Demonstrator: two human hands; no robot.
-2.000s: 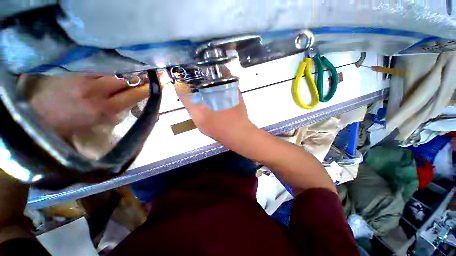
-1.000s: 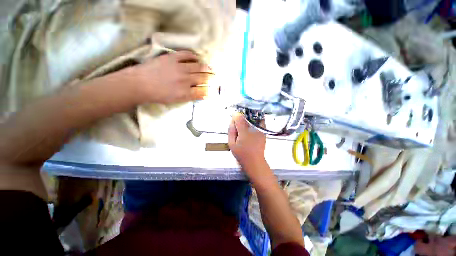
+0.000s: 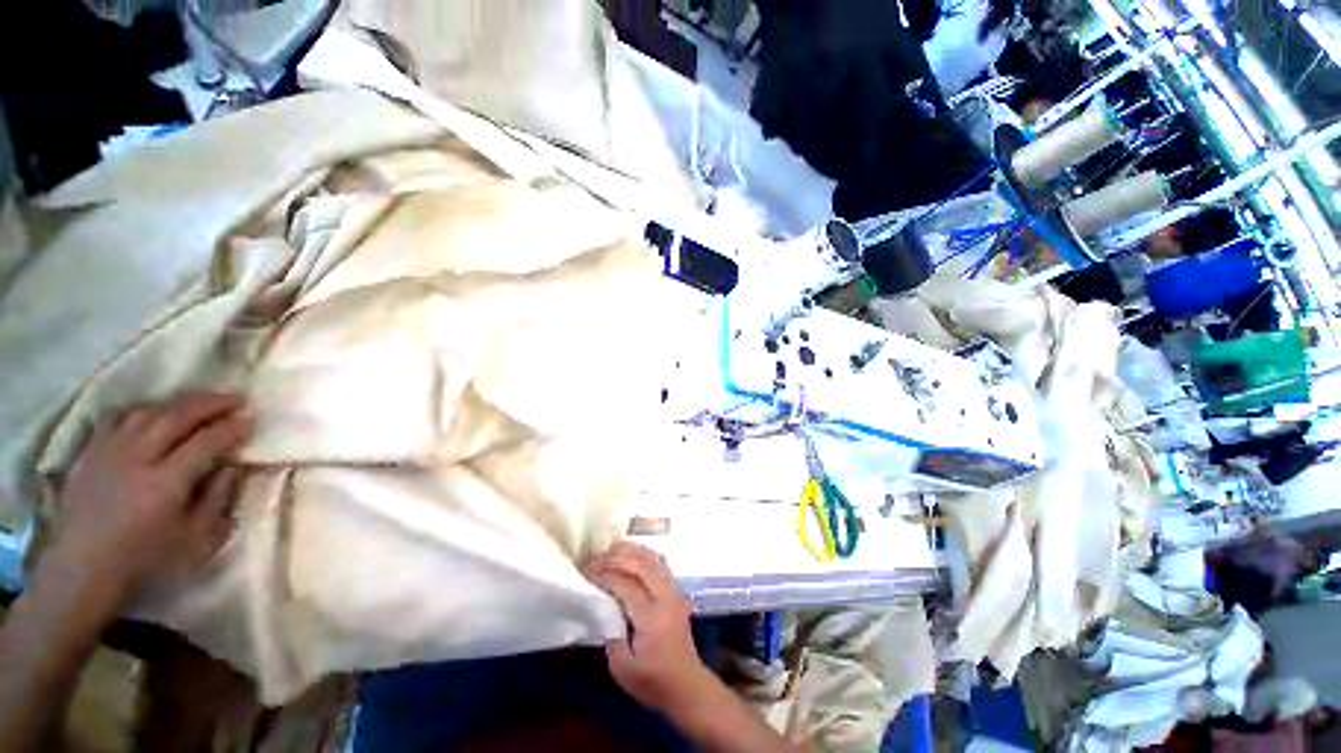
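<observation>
A large piece of beige cloth (image 3: pixel 397 353) lies heaped over the left part of the white sewing table, its front edge hanging over the table's edge. My left hand (image 3: pixel 155 478) rests on the cloth at the far left, fingers bent into its folds. My right hand (image 3: pixel 644 600) grips the cloth's front right corner near the table edge. The white sewing machine head (image 3: pixel 868 386) stands right of the cloth. Its needle area (image 3: pixel 728 427) shows small metal parts, with no hand there.
Scissors with yellow and green handles (image 3: pixel 827 518) lie right of the needle area. A dark phone (image 3: pixel 702 265) lies behind it. Thread cones (image 3: pixel 1069 147) stand at the upper right. More beige cloth (image 3: pixel 1066 471) is heaped right of the machine.
The view has pulled back from the machine. My right hand has left the needle area and holds the cloth's front corner. My left hand and the cloth have moved left and toward me.
</observation>
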